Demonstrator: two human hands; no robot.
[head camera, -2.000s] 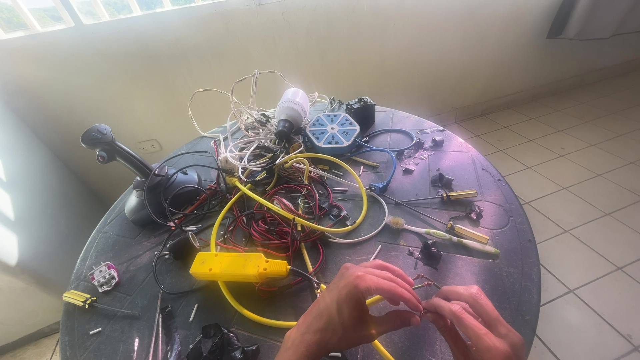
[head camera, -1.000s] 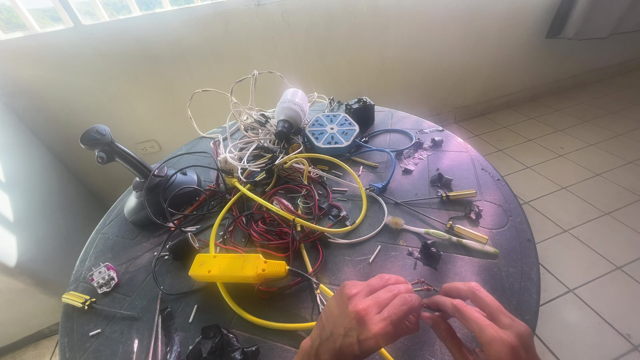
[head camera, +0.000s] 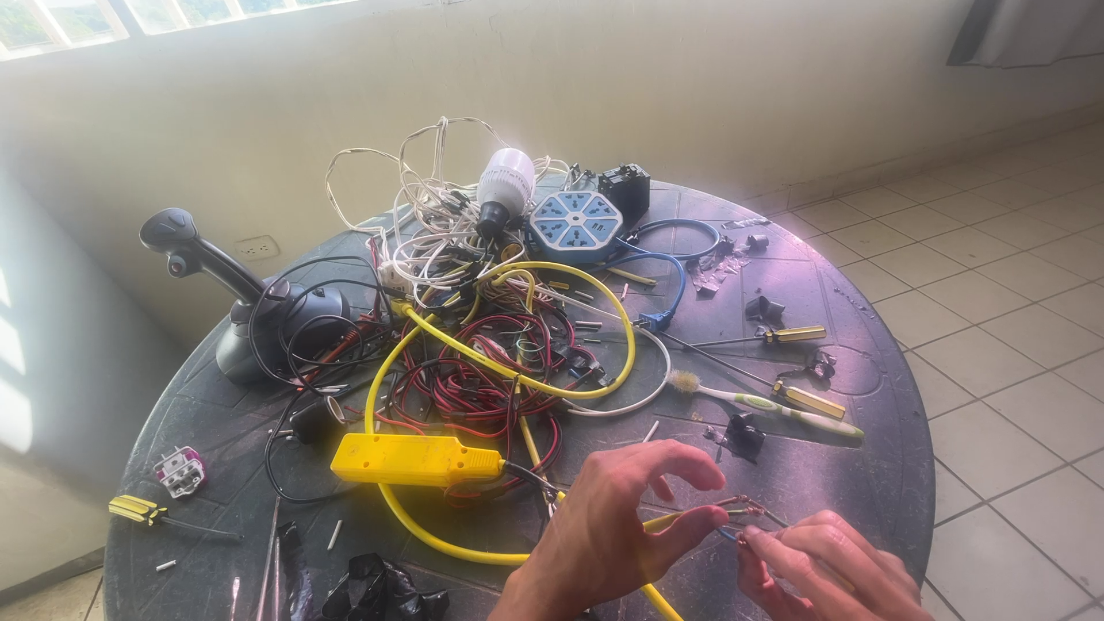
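Near the front right of the round table, my left hand (head camera: 634, 509) has its thumb and forefinger spread, with a yellow-sheathed cable passing behind them. My right hand (head camera: 828, 561) pinches thin wires (head camera: 749, 509) whose stripped, twisted ends show between the two hands; one of them is blue. A thick yellow cable (head camera: 453, 549) curves over the table left of my hands and runs below my left hand. Left of my hands lies a yellow plastic housing (head camera: 414, 459) with a dark lead leaving its right end.
Tangled red-and-black wires (head camera: 483, 379) and white cords fill the middle, with a light bulb (head camera: 506, 183) and a blue-and-white power strip (head camera: 576, 222) behind. Screwdrivers (head camera: 811, 400) and a toothbrush (head camera: 776, 407) lie right. A black stand (head camera: 280, 332) is left; black plastic scraps (head camera: 379, 591) lie in front.
My left thumb and forefinger have come apart from the wires, where the fingers were closed together one second ago. My right hand stays at the wires.
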